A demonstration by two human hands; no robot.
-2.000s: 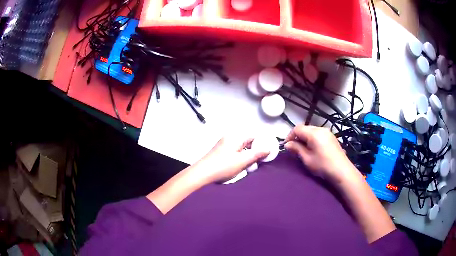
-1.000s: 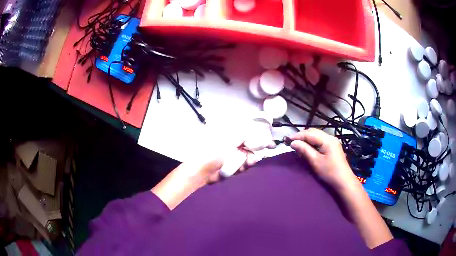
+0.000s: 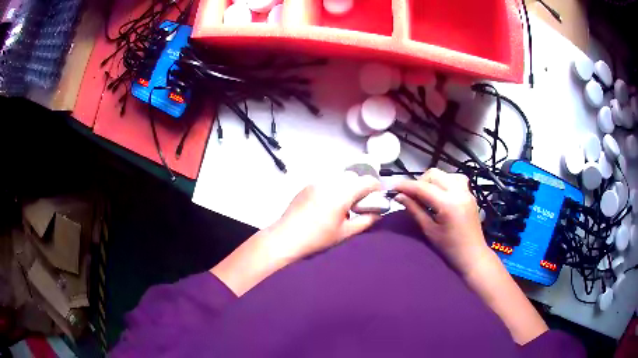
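Observation:
My left hand (image 3: 325, 213) is closed on a round white unit (image 3: 372, 203), held on edge in front of my body. My right hand (image 3: 441, 203) pinches the dark tip of a charging cable (image 3: 392, 194) at the unit's right edge. Whether the plug is seated is hidden by the fingers. Another round unit (image 3: 362, 169) shows just behind the left fingers. The blue USB charging hub (image 3: 537, 224) lies right of my right hand, with black cables along both sides.
Several white units (image 3: 383, 147) lie beyond my hands with black cables among them. A red divided tray (image 3: 350, 42) stands at the back. A second blue hub (image 3: 164, 70) sits on red at the left. More white units (image 3: 591, 175) lie at the right.
My left hand has moved up and right and now grips one unit on edge; the units seen in its palm are hidden. My right hand's plug has come against that unit.

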